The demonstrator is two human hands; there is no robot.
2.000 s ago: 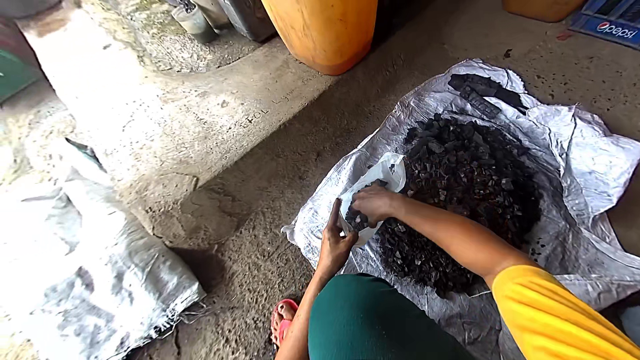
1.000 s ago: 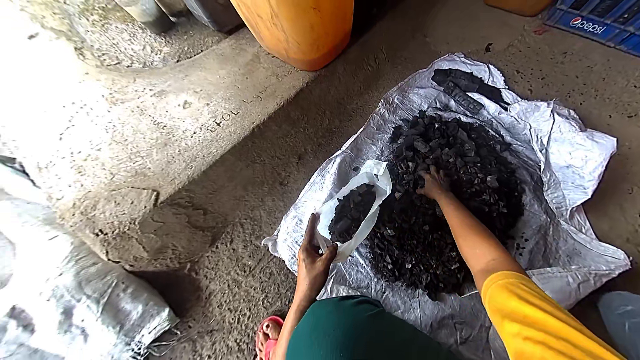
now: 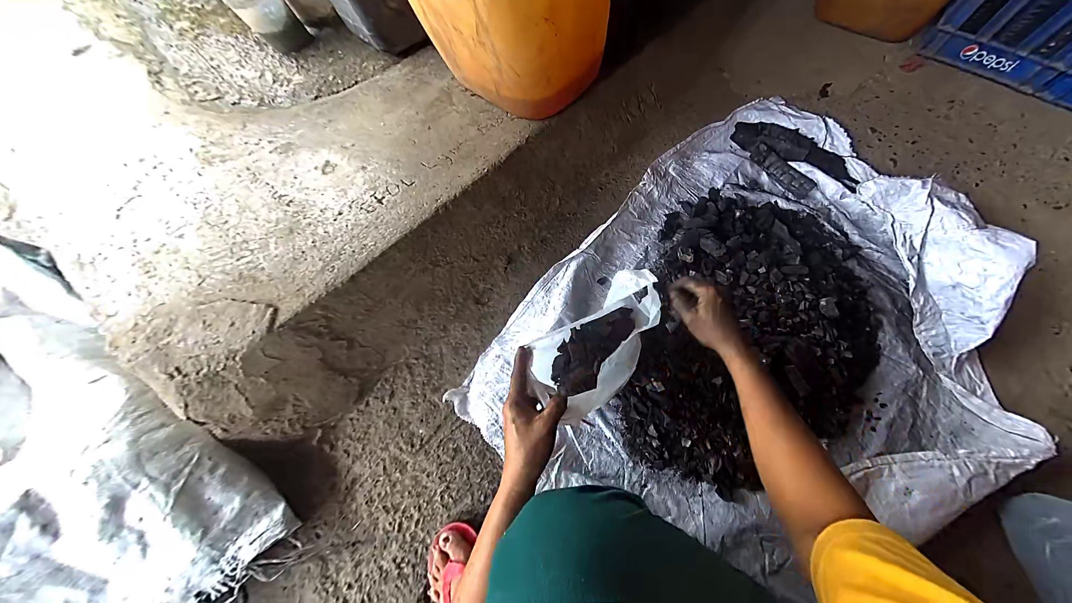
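Observation:
My left hand (image 3: 532, 419) grips the near left rim of a white plastic bag (image 3: 620, 368), whose mouth gapes upward and shows charcoal pieces (image 3: 586, 347) inside. Just right of the bag, my right hand (image 3: 703, 311) hovers over the left side of a charcoal heap (image 3: 779, 335); its fingers are curled and blurred, so whether they hold a piece is unclear. Beneath the heap lies a spread woven sack (image 3: 946, 276). Larger charcoal sticks (image 3: 787, 155) rest on the sack beyond the heap.
A yellow-orange plastic container (image 3: 519, 50) stands at the top beside a low concrete ledge (image 3: 335, 184). A blue Pepsi crate (image 3: 997, 50) is at the top right. Another woven sack (image 3: 167, 469) fills the lower left. My sandalled foot (image 3: 452, 557) is near the bottom.
Two seconds ago my right hand was in the bag's mouth, then it reached into the charcoal heap. Now it has come back left, close to the bag. My left hand has kept hold of the bag.

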